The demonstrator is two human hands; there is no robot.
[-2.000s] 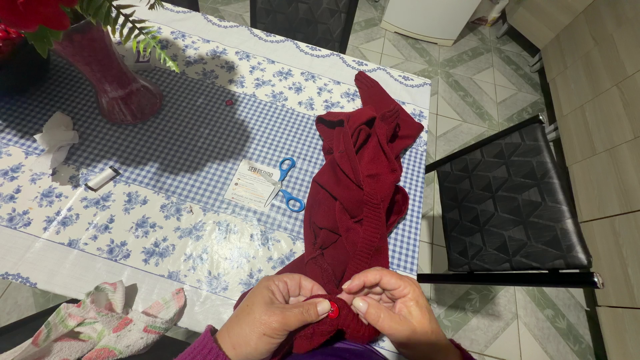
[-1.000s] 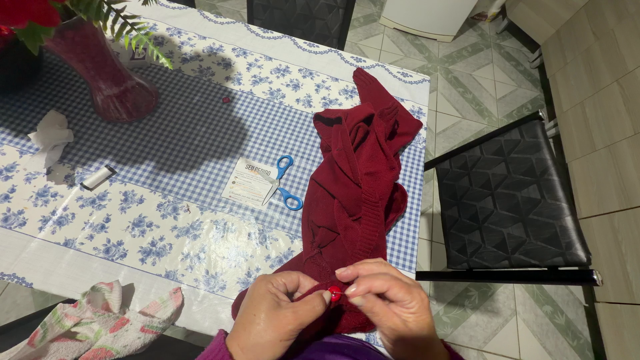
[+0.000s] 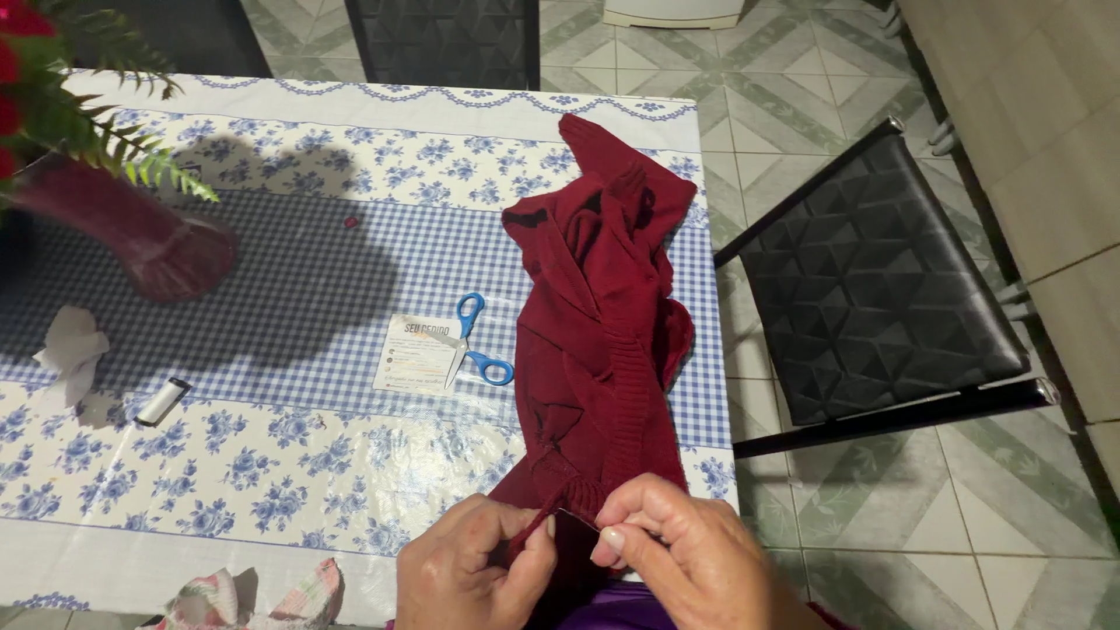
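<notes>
A dark red knitted garment [image 3: 595, 350] with ribbed bands lies bunched along the right side of the table, its near end between my hands. My left hand [image 3: 481, 560] pinches a fold of the knit between thumb and forefinger. Thumb and fingers of my right hand [image 3: 678, 551] close on a thin sewing needle [image 3: 577, 518], which points left toward that fold. Blue-handled scissors [image 3: 468, 348] lie partly spread on a printed paper card [image 3: 411, 354], left of the garment. Farther left is a spool of white thread [image 3: 164, 402]. A small red item [image 3: 352, 222] rests on the checked cloth.
A pinkish glass vase [image 3: 175, 258] with fern leaves and red flowers stands at the upper left. Crumpled white paper [image 3: 74, 350] lies below it. A patterned cloth [image 3: 254, 604] is at the near edge. A black chair [image 3: 884, 289] stands right of the table.
The red button seen between my fingers earlier no longer shows. My right hand has drawn slightly apart from my left, and a needle is now visible between them.
</notes>
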